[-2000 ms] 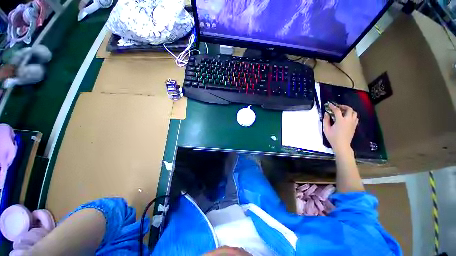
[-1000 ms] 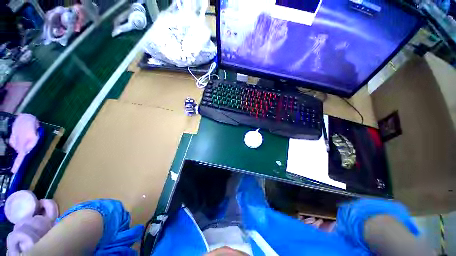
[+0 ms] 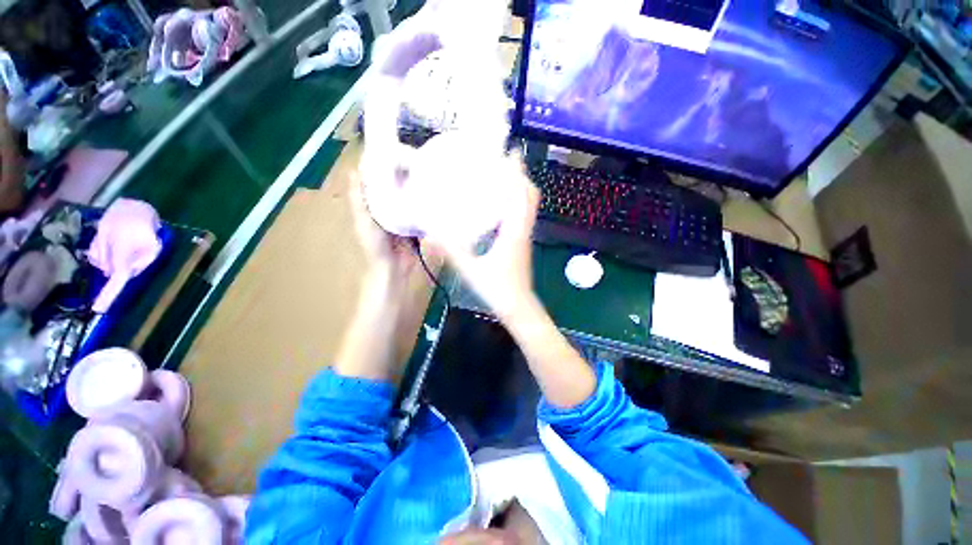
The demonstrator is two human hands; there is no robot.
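A white to pale pink headset [image 3: 426, 176] is held up over the bench, in front of the monitor's left edge. It is overexposed, so its parts are hard to tell apart. My left hand [image 3: 381, 240] holds it from the lower left. My right hand [image 3: 503, 256] holds it from the lower right. Both hands are partly washed out by glare and some fingers are hidden. A thin black cable [image 3: 430, 275] hangs from below the headset and runs down between my forearms.
Pink ear cushions [image 3: 112, 460] are heaped at the lower left, near a blue bin [image 3: 41, 402]. Brown cardboard [image 3: 279, 319] covers the bench. The keyboard [image 3: 640, 218], white puck [image 3: 583, 270] and mouse [image 3: 763, 299] lie right. The monitor [image 3: 682, 85] stands behind.
My hands have come up together in front of me and now hold the headset, which was not in view before. My right hand has left the mouse. The view has turned left.
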